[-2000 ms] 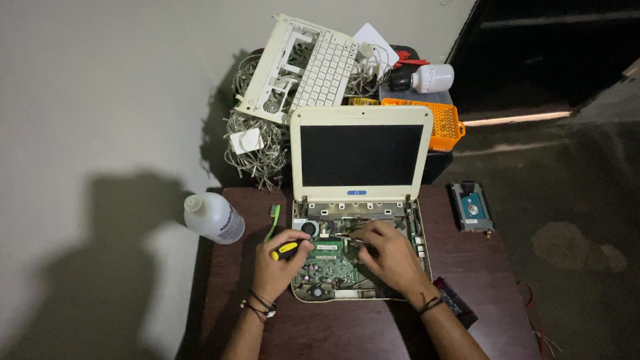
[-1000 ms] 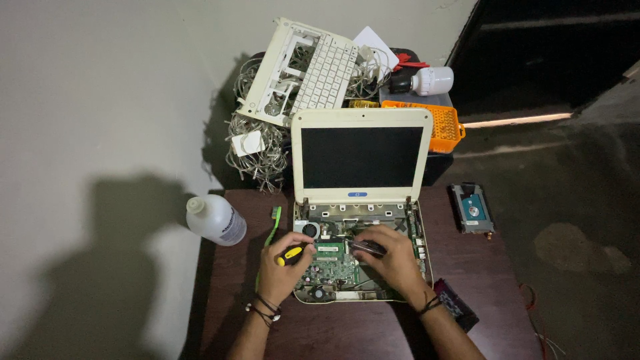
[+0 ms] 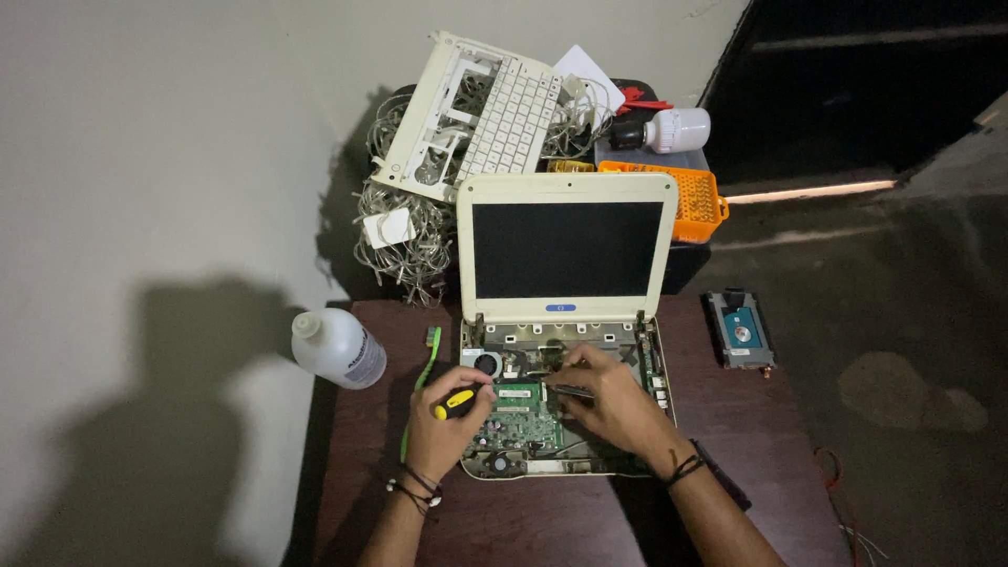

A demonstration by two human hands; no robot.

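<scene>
An opened white laptop has its screen (image 3: pixel 567 250) raised and its green circuit board (image 3: pixel 516 425) bare in the base. My left hand (image 3: pixel 449 417) holds a yellow and black screwdriver (image 3: pixel 457 403), its fingertips at the board's upper left, near the round cooling fan (image 3: pixel 487 364). Over the board's upper right, my right hand (image 3: pixel 606 394) grips a thin dark tool (image 3: pixel 571 390), possibly tweezers, with its tip near the board's edge. What the tool's tip touches is too small to tell. A small speaker (image 3: pixel 498 463) sits at the base's lower left.
Left of the laptop are a white plastic bottle (image 3: pixel 340 348) and a green toothbrush (image 3: pixel 429 358). A hard drive in a bracket (image 3: pixel 740 329) lies right. Behind stand a keyboard housing (image 3: pixel 417 118), tangled cables (image 3: pixel 409 264), an orange bit case (image 3: pixel 697 203) and a light bulb (image 3: pixel 679 131).
Both hands stay over the laptop's board, each still holding its tool. My right hand has shifted slightly since the earliest frame, where its tool shows less plainly.
</scene>
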